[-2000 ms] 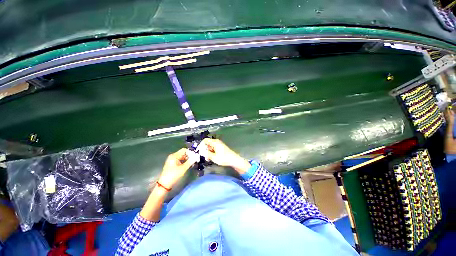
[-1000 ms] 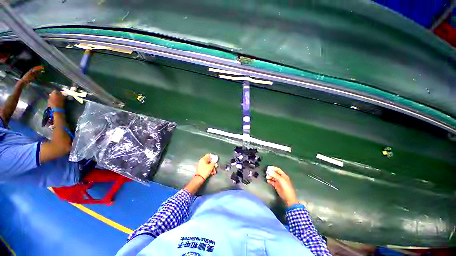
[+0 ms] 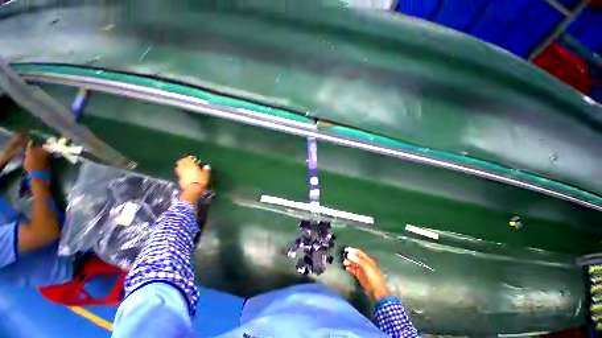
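Observation:
A loose pile of small black parts [image 3: 314, 247] lies on the green belt in front of me. My right hand [image 3: 363, 265] is just right of the pile, fingers pinched, with white finger coverings and a small dark part at the fingertips. My left hand [image 3: 193, 173] reaches out over the belt, beyond the clear bag of black parts [image 3: 122, 214]. Small pale and yellowish glints show at its fingertips; whether it grips a circuit board there cannot be told. Another small circuit board [image 3: 515, 223] lies on the belt at right.
A purple-and-white tape [image 3: 313, 168] crosses the belt, with a white strip [image 3: 317, 209] at its near end and a shorter strip [image 3: 422, 232] to the right. A guide rail [image 3: 264, 116] runs beyond. Another person's arm [image 3: 39, 198] is at left. A loaded tray [image 3: 595, 290] is cut off at right.
My left hand has moved from beside the pile, outward and left over the belt. My right hand stays right of the pile; a dark part now shows at its fingertips. The view has shifted.

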